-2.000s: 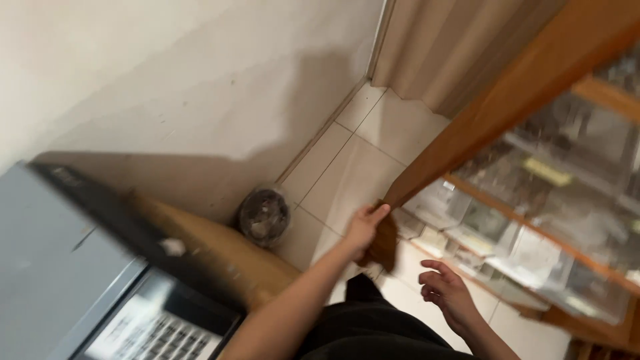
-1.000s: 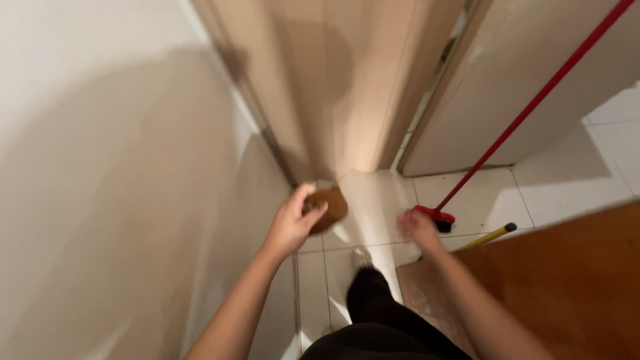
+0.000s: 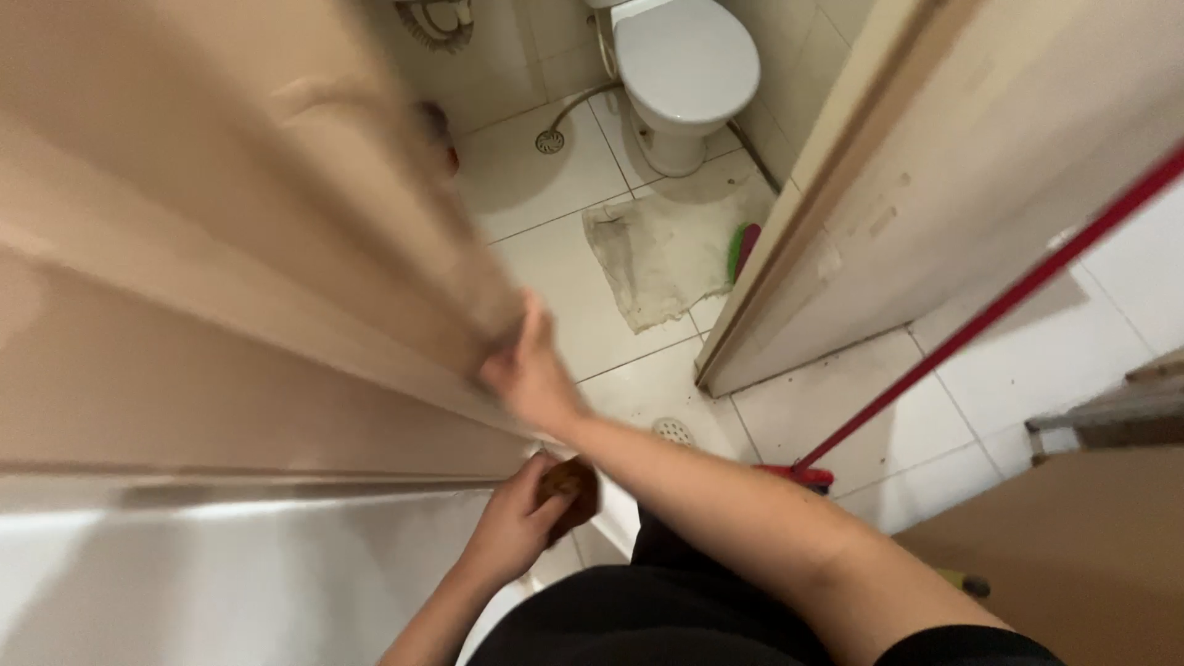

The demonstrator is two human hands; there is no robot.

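Note:
My left hand [image 3: 518, 523], low in the middle of the head view, grips a small brown object [image 3: 573, 495] whose kind I cannot make out. Above it my right hand [image 3: 536, 370] reaches across my body, blurred, and is at the edge of a beige folding door or curtain [image 3: 351, 305]. Its fingers are partly hidden there, so whether they grip the edge is unclear. Past that edge lies a tiled bathroom floor [image 3: 536, 268].
A white toilet [image 3: 689, 65] stands beyond a worn floor cloth [image 3: 657, 250], with a green and purple brush [image 3: 743, 252] at its right. Floor drains [image 3: 549, 141] show in the tiles. A red-handled broom [image 3: 971, 333] slants in front of a partition wall [image 3: 925, 203] on the right.
The view has moved to a bathroom doorway, and the beige panel now stands drawn aside. My right hand has crossed over to its edge. The brown object stays in my left hand.

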